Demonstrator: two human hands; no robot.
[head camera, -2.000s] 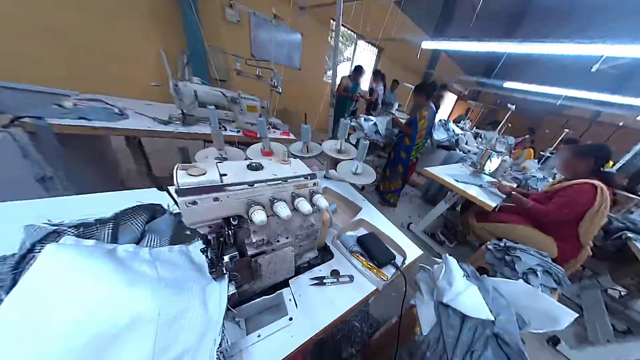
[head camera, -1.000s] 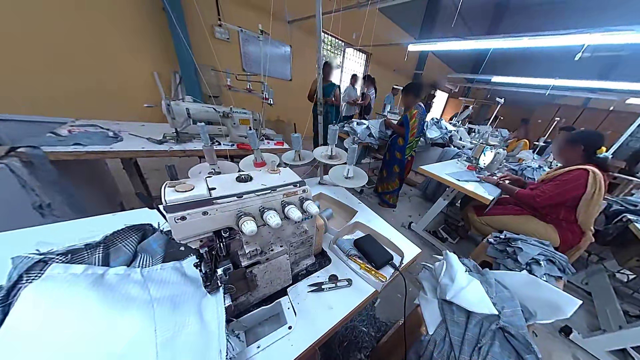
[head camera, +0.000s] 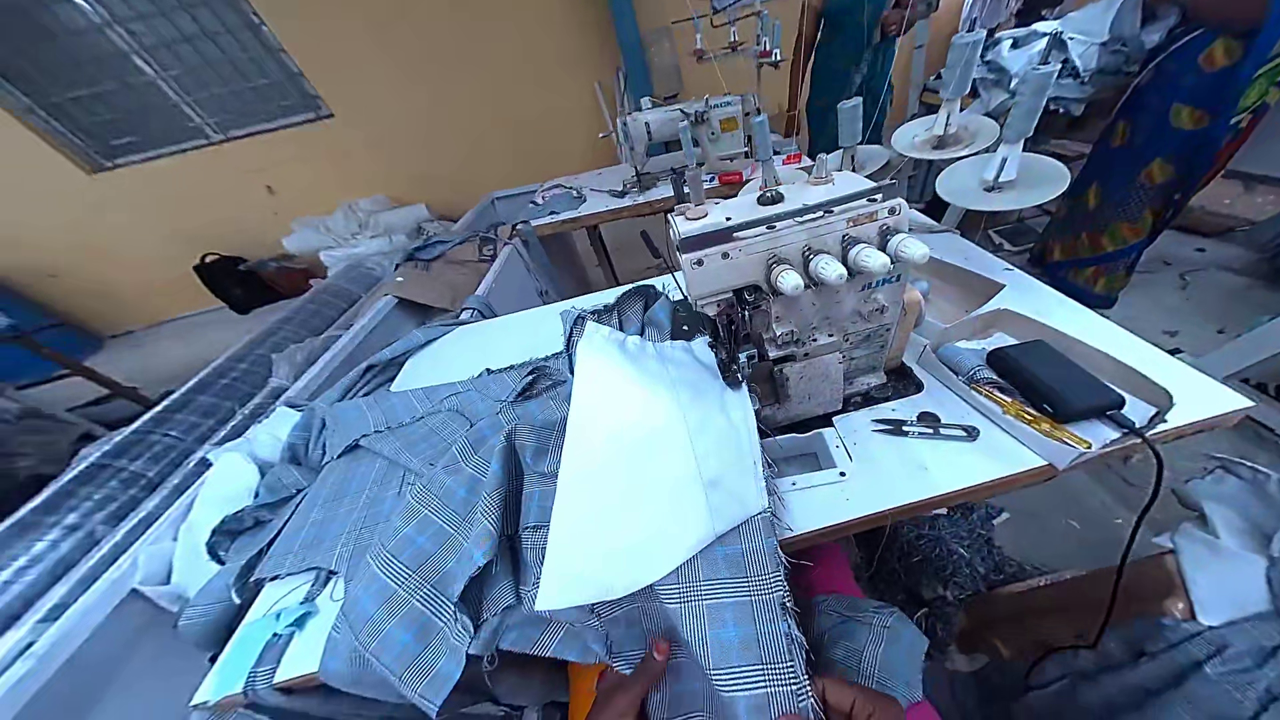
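Plaid grey fabric (head camera: 730, 620) hangs over the front table edge, its frayed right border leading up toward the presser foot of a white overlock sewing machine (head camera: 830, 310). A white cloth piece (head camera: 650, 470) lies on top of it, its upper end by the needle area. At the bottom of the view my left hand (head camera: 632, 685) grips the plaid fabric, thumb on top. To its right, my right hand (head camera: 855, 700) holds the frayed edge, mostly cut off by the frame. More plaid pieces (head camera: 400, 520) are heaped to the left.
Thread snips (head camera: 925, 429) lie right of the machine, near a tray (head camera: 1075, 455) with a black power bank (head camera: 1055, 380) and its cable. Cone stands (head camera: 1003, 180) rise behind. A second sewing machine (head camera: 690, 130) and people stand further back. Cloth (head camera: 1225, 560) is piled at lower right.
The view has swung left and down. Both hands now show at the bottom on the plaid fabric; neither showed in the earlier frames. More of the plaid fabric is visible.
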